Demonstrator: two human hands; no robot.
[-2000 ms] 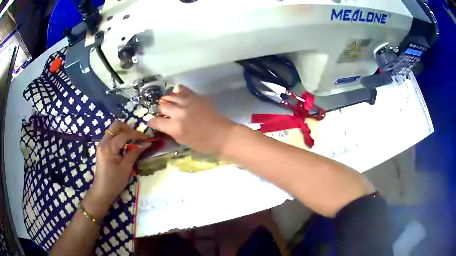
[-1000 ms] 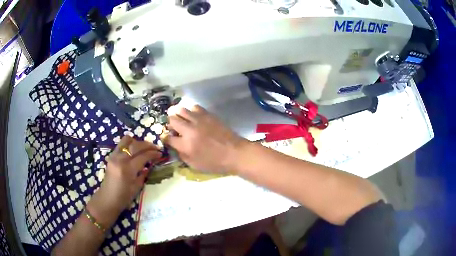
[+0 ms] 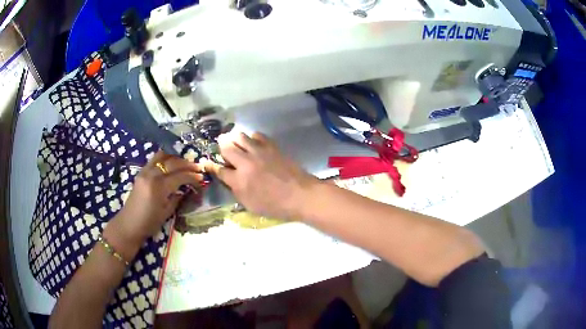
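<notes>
The patterned fabric piece (image 3: 80, 205), dark navy with cream clover shapes, lies over the left of the table and runs under the grey end of the sewing machine (image 3: 276, 64). My left hand (image 3: 157, 193) pinches its edge, with a bit of orange-red at the fingertips, just in front of the presser foot. My right hand (image 3: 263, 170) has its fingertips bunched at the presser foot area beside the left fingertips; what they hold is hidden. The needle and thread cannot be made out. A thin red edge runs down the fabric's right side.
Scissors (image 3: 350, 115) with dark blue handles lie under the machine arm, with a red fabric strip (image 3: 363, 166) knotted on them. Worn yellow tape (image 3: 263, 220) is on the white table (image 3: 257, 263). A control panel (image 3: 525, 74) is at the head's right end.
The view has shifted slightly. My left hand's fingertips have moved up closer to the right fingertips and the presser foot. The orange-red spot at the fabric's top left has moved slightly right and up.
</notes>
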